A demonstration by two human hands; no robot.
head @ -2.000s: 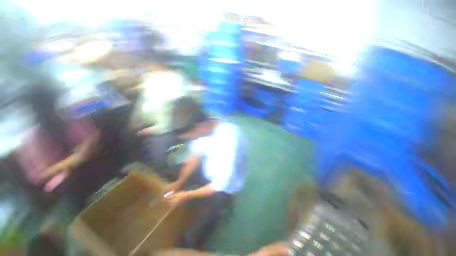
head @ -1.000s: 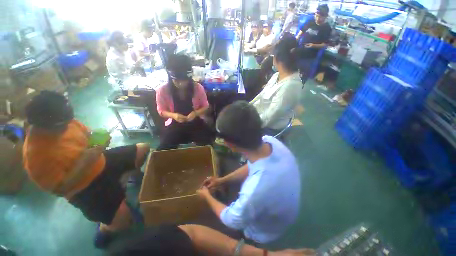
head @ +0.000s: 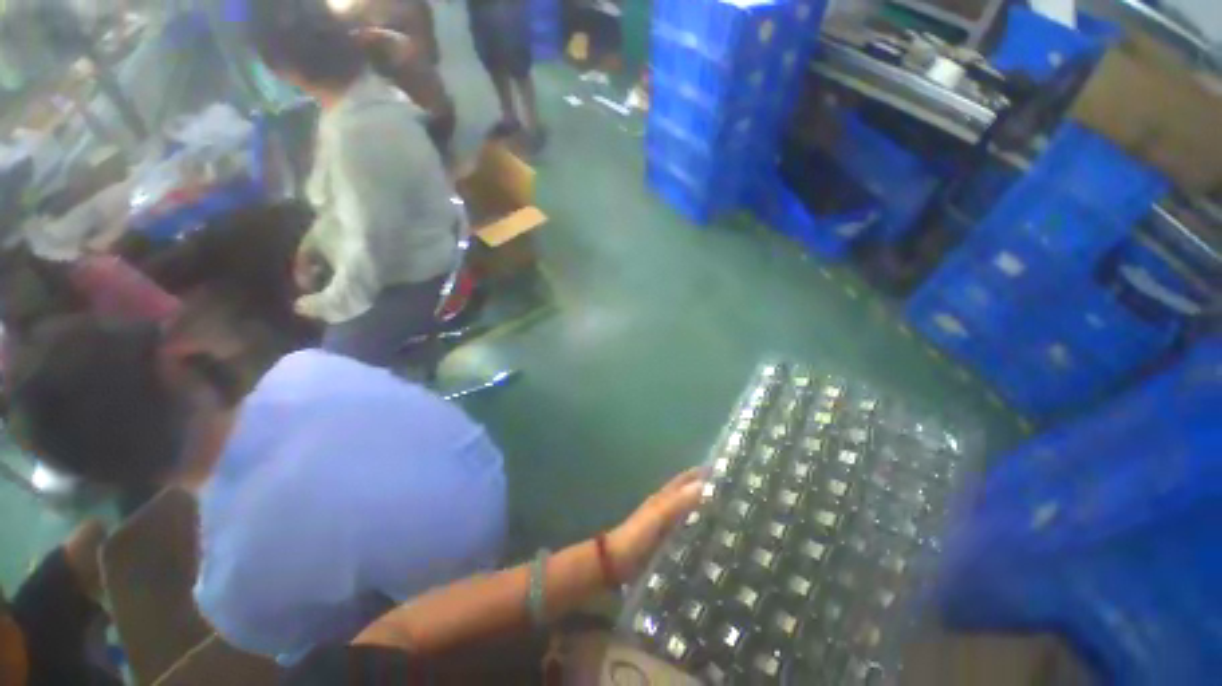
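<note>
A clear blister tray (head: 804, 529) stands tilted at the lower middle right, with rows of small dark, silver-centred units (head: 800, 584) in its pockets. Its right-hand columns look paler and blurred. My left hand (head: 659, 516) reaches in from the lower left, with a red band and a pale bracelet at the wrist, and holds the tray's left edge. Its fingers are partly hidden by the tray. My right hand cannot be made out. A pale, rounded thing at the tray's bottom edge is cut off and unclear.
A person in a light blue shirt (head: 351, 503) sits close at the left, beside a brown carton (head: 150, 576). Another in a pale shirt (head: 389, 201) sits behind. Blue crates (head: 1052, 302) are stacked at the right and back. Green floor (head: 610, 362) lies between.
The view has swung right. The tray and my left hand now show much more fully, higher in the picture. The blue-shirted person now appears farther left; the carton is mostly out of view.
</note>
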